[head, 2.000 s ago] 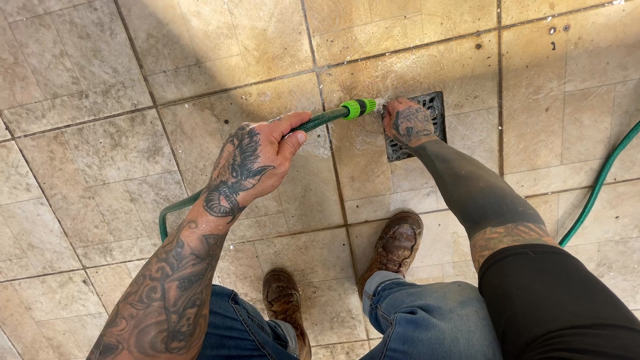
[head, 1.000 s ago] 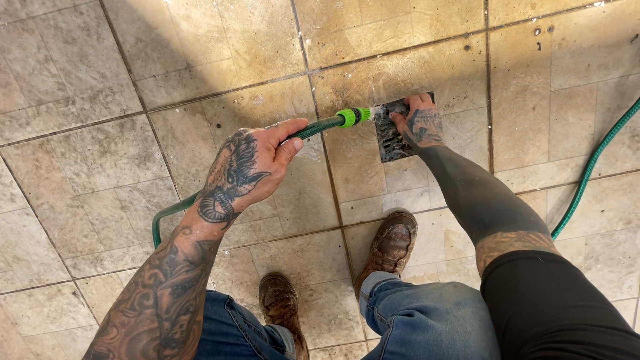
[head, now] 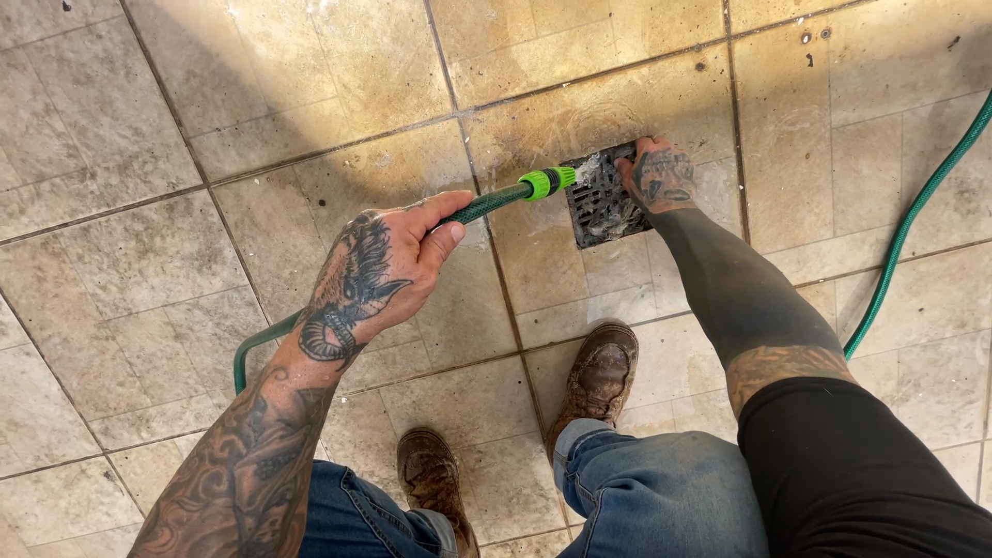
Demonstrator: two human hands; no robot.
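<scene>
My left hand [head: 387, 267] is closed round a green garden hose [head: 496, 203] just behind its bright green and black connector [head: 549, 183]. Water comes out of the connector's end onto a dark square floor drain grate [head: 608, 203]. At the grate's upper right corner is my right hand [head: 660, 174], its thumb on the slotted surface and its other fingers curled at the edge; whether they grip it cannot be told. Wet debris lies on the grate's lower part.
Dirty beige floor tiles [head: 372, 426] with dark grout lines surround the drain. The hose runs back under my left forearm, and a green hose length [head: 891, 248] curves along the right. Two brown leather boots [head: 601, 372] stand below the drain.
My right hand has moved from over the middle of the grate to its right edge, leaving more of the grate showing. My left hand still holds the hose towards the drain.
</scene>
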